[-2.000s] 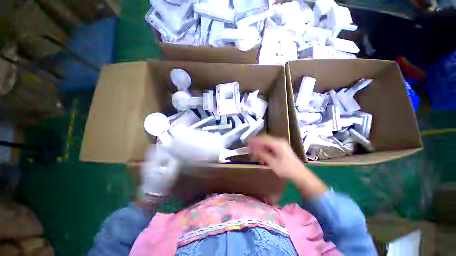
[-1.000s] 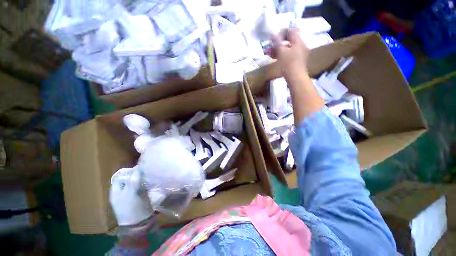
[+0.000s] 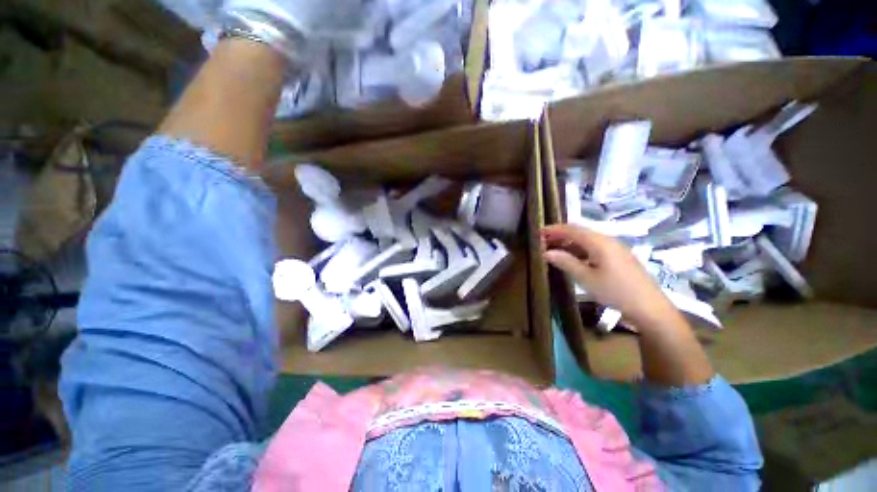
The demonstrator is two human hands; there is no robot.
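Note:
My left hand (image 3: 274, 21) wears a white glove and reaches over the far left carton (image 3: 385, 119) at the top edge, partly cut off. White plastic among the bags there blends with the glove, so I cannot tell whether it holds anything. My bare right hand (image 3: 598, 269) is over the left side of the near right carton (image 3: 798, 336), with fingers apart and nothing seen in it. White plastic housings (image 3: 620, 161) lie loose in that carton. More white parts with disc ends and arms (image 3: 423, 252) lie in the near left carton (image 3: 442, 357).
The far right carton (image 3: 625, 104) is heaped with bagged white parts (image 3: 577, 48). The inner walls of the two near cartons stand side by side. Brown sacks or boxes (image 3: 62, 183) and dark cables stand at the left. Green floor shows below the cartons.
My left hand has moved from the near left carton up to the far left one. My right hand has come back from the far parts to the near right carton. The view has shifted.

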